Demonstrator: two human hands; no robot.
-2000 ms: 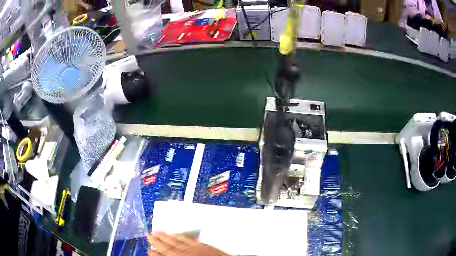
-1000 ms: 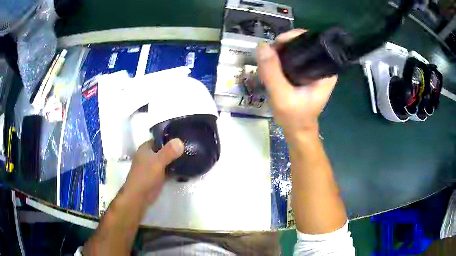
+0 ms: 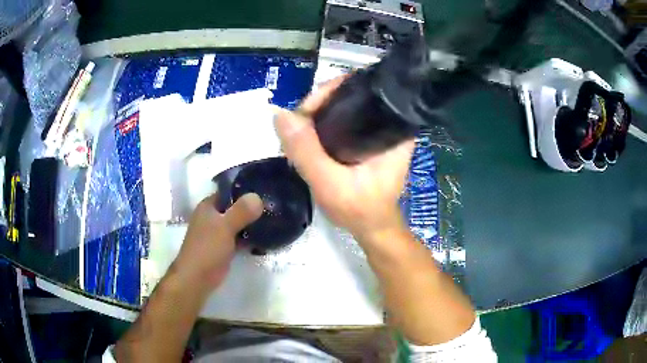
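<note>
A white dome camera unit [image 3: 230, 124] with a black ball head [image 3: 273, 205] lies on the white work pad [image 3: 333, 283]. My left hand [image 3: 216, 227] grips the lower left of the black head, thumb on its front. My right hand [image 3: 347, 166] is closed around the thick black electric screwdriver [image 3: 365, 117], held above the right side of the unit. The screwdriver is blurred and its bit cannot be made out. My right hand and the tool hide part of the white housing and most of the screw feeder [image 3: 372, 25].
Open camera heads on white housings [image 3: 560, 135] stand in a row on the green bench at right. Blue printed sheets [image 3: 234, 74] lie under the pad. Clear bags [image 3: 99, 191], a black block [image 3: 44, 202] and a yellow cutter [image 3: 13, 209] lie at left.
Since one second ago my right hand has moved left and down with the screwdriver, from beside the feeder to over the unit. Two seconds ago the screwdriver hung free and no unit was on the pad.
</note>
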